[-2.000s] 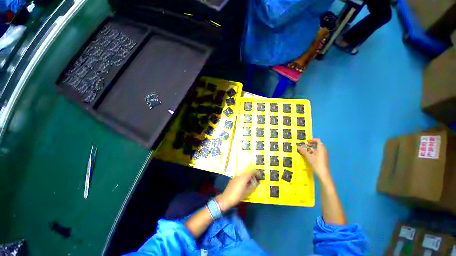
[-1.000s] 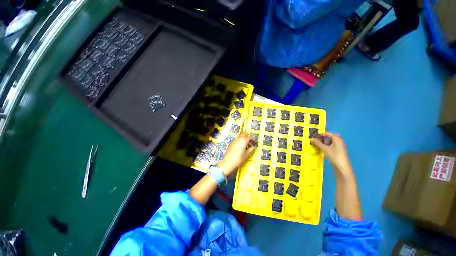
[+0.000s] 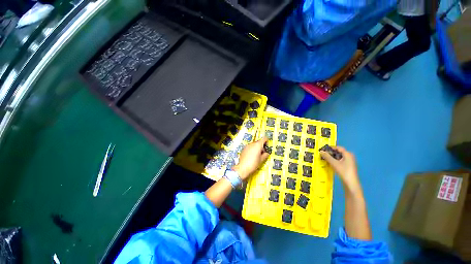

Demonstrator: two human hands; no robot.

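Note:
A yellow tray [image 3: 323,206] holds rows of dark square frames [image 3: 293,168]; one near its lower right sits tilted, and pockets along the right and lower edges are bare. My left hand [image 3: 253,157], with a pale blue wrist band, is at the tray's left side with its fingers on a dark square frame. My right hand [image 3: 342,164] is at the tray's right edge and holds several dark square frames between its fingers. A second yellow tray [image 3: 259,99] with scattered dark squares lies to the left, partly in shadow.
A large black tray [image 3: 173,139] on the green bench [image 3: 67,154] holds greyish squares at left and one loose square. Tweezers [image 3: 104,170], black bits [image 3: 62,223] and a dark plastic bag [image 3: 10,245] lie on the bench. Cardboard boxes [image 3: 426,206] stand right. Another person's legs [image 3: 413,44] show behind.
My right hand has moved up along the tray's right edge, where dark squares have left their pockets. My left hand has moved from the lower left up the left side, where squares are also gone.

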